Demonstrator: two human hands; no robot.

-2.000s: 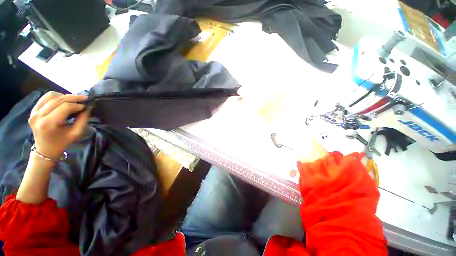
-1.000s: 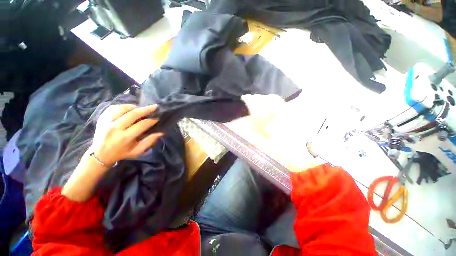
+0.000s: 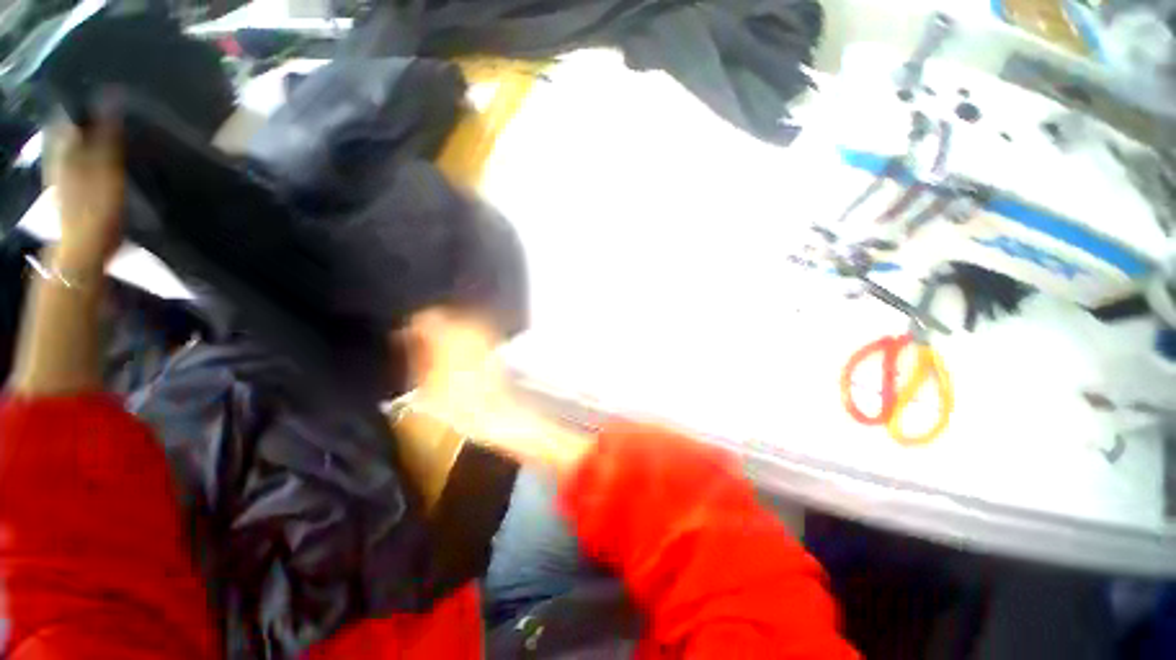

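The dark garment (image 3: 387,219) is bunched at the left of the table and hangs down over the lap. My left hand (image 3: 88,194) is raised at the far left, blurred, and holds a dark edge of the cloth up. My right hand (image 3: 458,374) is at the near edge of the cloth, blurred by motion; its fingertips meet the cloth, but I cannot tell whether they grip it. The white sewing machine (image 3: 1019,194) stands at the right, with no garment under its needle area.
Scissors (image 3: 903,374) with red and yellow handles lie below the machine head. A dark scrap (image 3: 983,294) lies beside them, with small bits farther right. More dark cloth (image 3: 735,58) lies at the back. The table's front edge (image 3: 825,480) curves across the right.
My left hand has moved left and up, lifting the cloth. My right hand has moved left to the cloth's near side. The view has shifted, and the scissors are fully uncovered compared with the earliest frame.
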